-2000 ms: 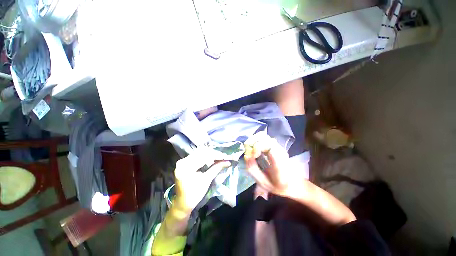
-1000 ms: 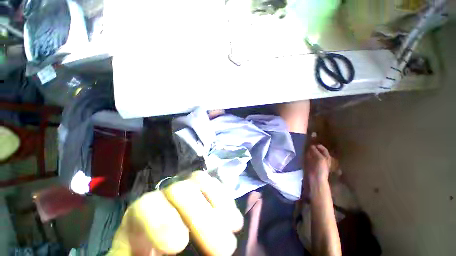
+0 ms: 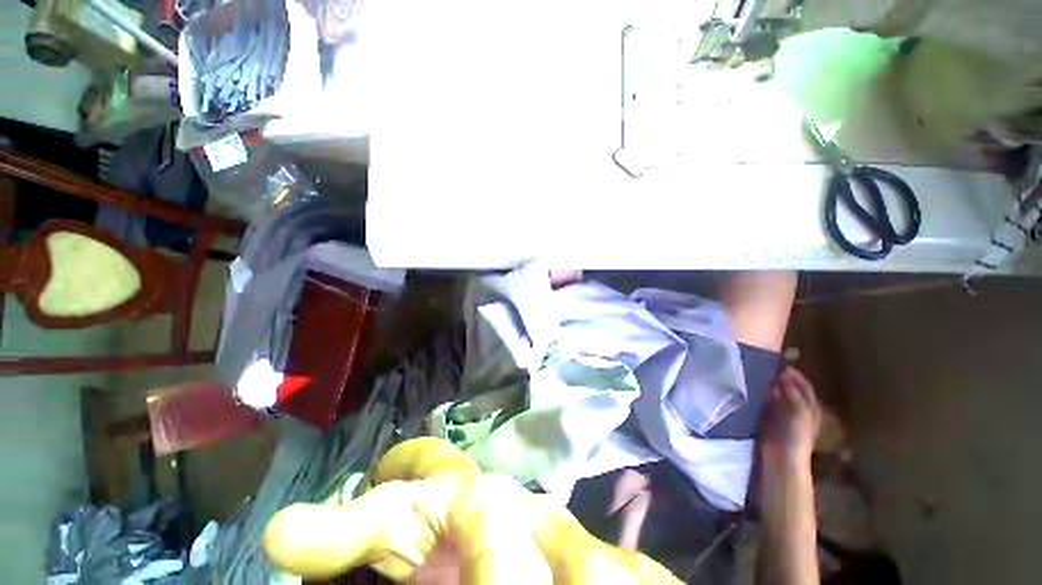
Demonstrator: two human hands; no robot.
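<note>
A grey-blue to lavender garment lies crumpled across my lap below the table edge, with a paler white-green cloth part folded at its left. My left hand is large, yellow-lit and close to the camera at the bottom, partly cut off; its fingers are apart and nothing shows in it. My right hand is beside my thigh, right of the garment and apart from it; its palm side is hidden. Black-handled scissors lie on the white table edge, blades pointing up left.
The white table is overexposed. A box of grey-blue strips stands at its left. Grey cloth drapes over a red-brown stool. A wooden chair is at far left. A marked tape hangs at right.
Both hands have let go of the garment. My left hand has come up near the camera and its fingers have spread; my right has moved out beside my thigh. The view has shifted left.
</note>
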